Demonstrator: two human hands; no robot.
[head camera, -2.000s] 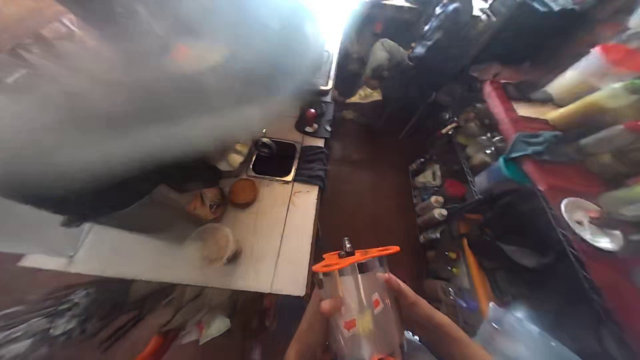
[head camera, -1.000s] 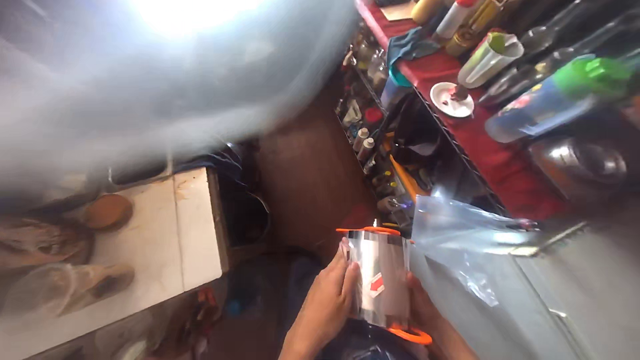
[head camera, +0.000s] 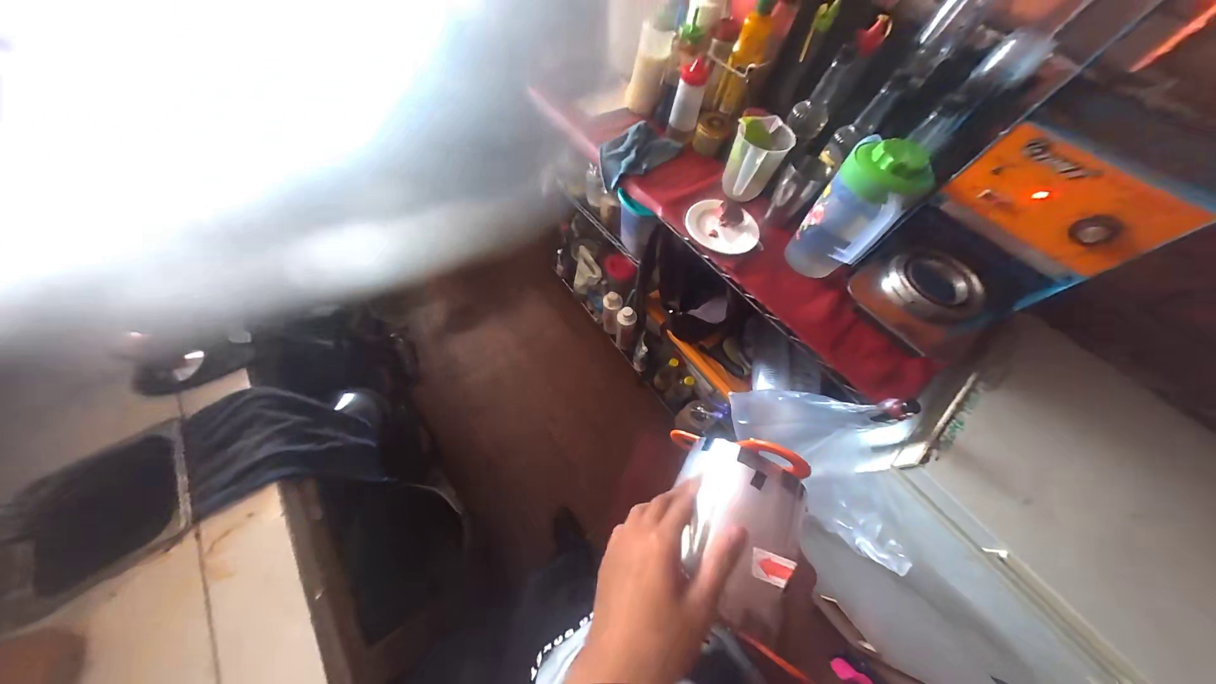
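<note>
A clear plastic container (head camera: 746, 513) with orange handles at its top and bottom is tilted in front of me, at the lower right of the middle of the head view. My left hand (head camera: 660, 579) lies against its near left side, fingers spread around the wall. Of my right hand (head camera: 801, 594) only a shadowed part shows at the container's right side; the rest is hidden behind it. Red and white marks are on the container's wall. A clear plastic bag (head camera: 855, 475) hangs just beyond it.
A shelf with a red cloth (head camera: 807, 309) bears a white plate (head camera: 722, 226), a green-lidded bottle (head camera: 860, 204) and an orange appliance (head camera: 1073, 204). On the left are a tiled counter (head camera: 256, 579) with a sink (head camera: 104, 513) and a dark cloth (head camera: 285, 437). A pale, blurred form covers the upper left.
The view has swung far to the right, bringing the orange appliance into sight. The container stays between my hands; its tilt has changed, and my right hand is more hidden than before.
</note>
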